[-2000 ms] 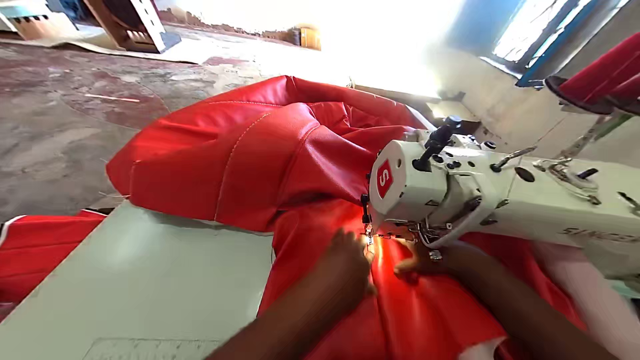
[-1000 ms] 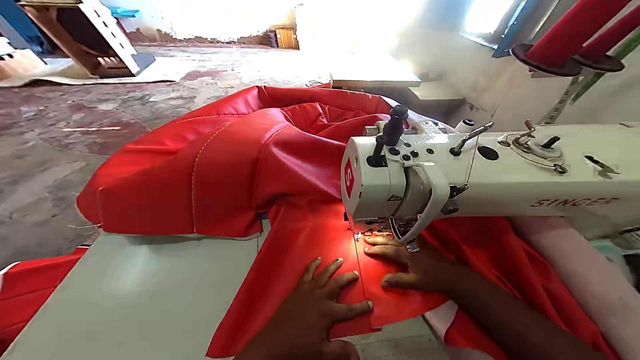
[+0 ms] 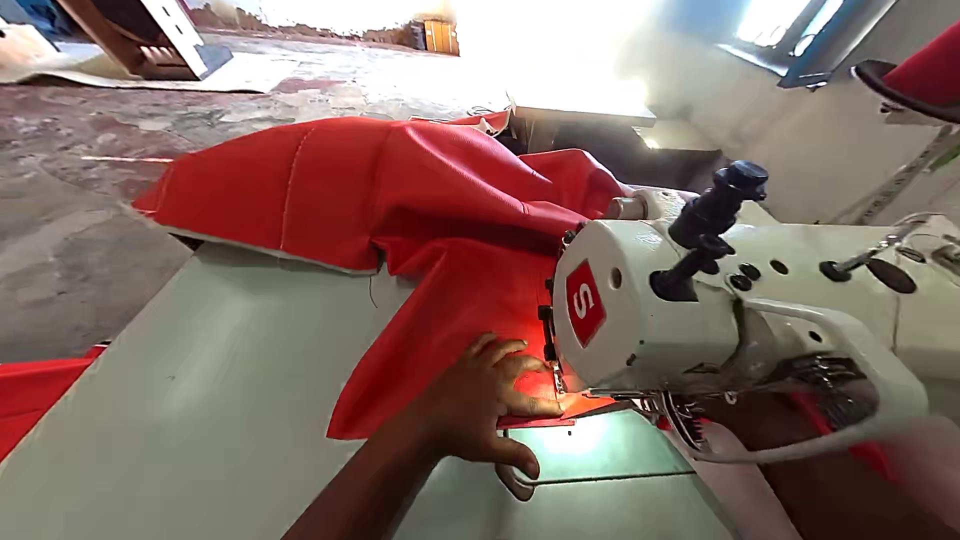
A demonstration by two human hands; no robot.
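Note:
My left hand (image 3: 487, 405) lies with spread fingers on the red leather-like material (image 3: 465, 307), just left of the needle area of the white Singer sewing machine (image 3: 645, 300). Its thumb reaches down past the material's near edge, over the metal bed plate (image 3: 600, 446). A lamp lights the cloth under the machine head. My right hand is hidden behind the machine head; part of that arm (image 3: 795, 480) shows below the machine arm at the lower right. The bulk of the stitched red material is heaped behind the needle.
The pale green table (image 3: 187, 375) extends to the left, with another red piece (image 3: 37, 390) at its far left edge. A red thread cone (image 3: 930, 75) stands at the upper right. Beyond are a wooden frame (image 3: 142, 37) on the floor and a low bench (image 3: 577, 105).
The red material has moved away from me under the machine head, and its near edge is now close to the needle. My right hand, seen beside the needle earlier, is now hidden.

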